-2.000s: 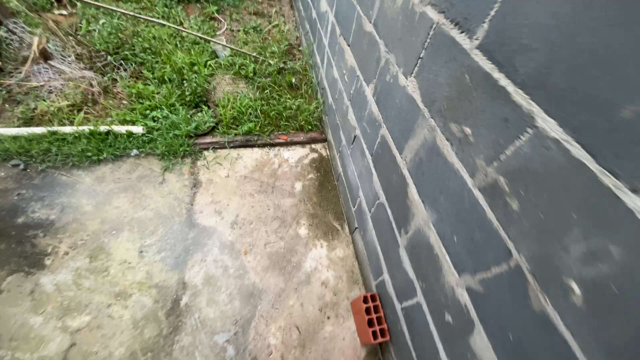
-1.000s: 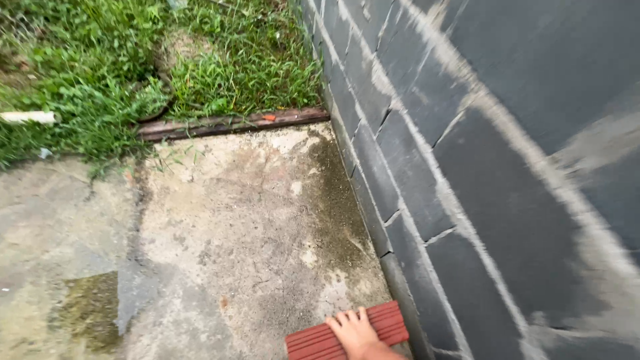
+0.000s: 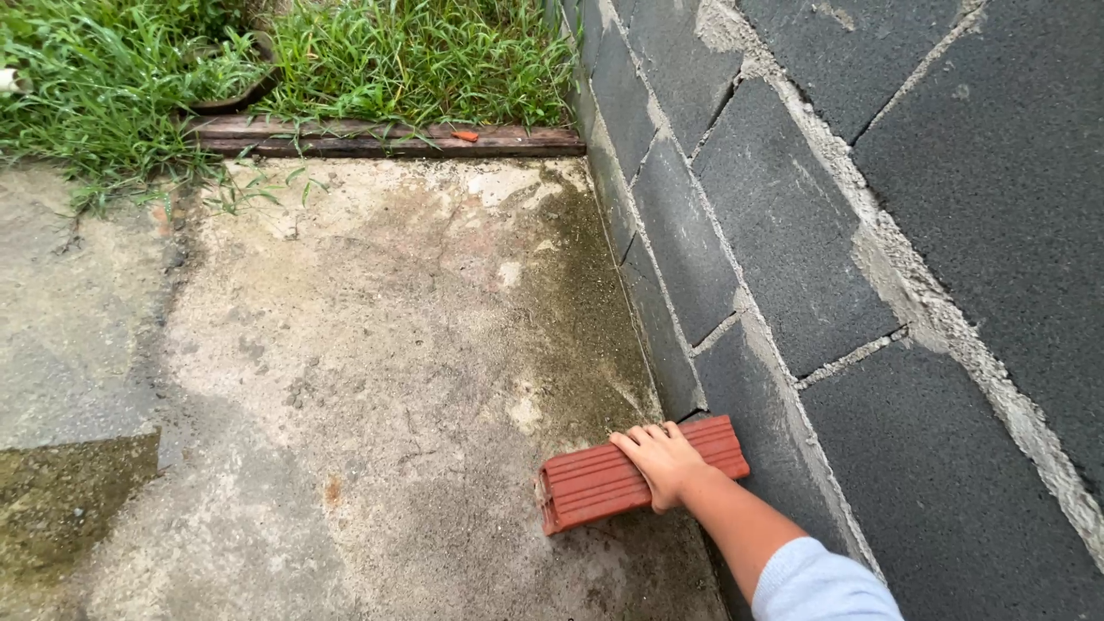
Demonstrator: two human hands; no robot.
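My right hand grips a red hollow clay brick from above, fingers over its far long edge. The brick's ridged face is up, its left end points over the concrete floor, and its right end is at the foot of the block wall. Whether the brick rests on the floor or is slightly raised, I cannot tell. A light sleeve covers my forearm near the bottom edge. My left hand is out of view.
The stained concrete floor has a wet patch at the lower left. Dark wooden boards border it at the far side, with grass behind. A white pipe end lies at the far left.
Two seconds ago the brick stood by the wall with its holes showing and no hand on it. One second ago my right hand was on it, ridged face up. The view has moved closer.
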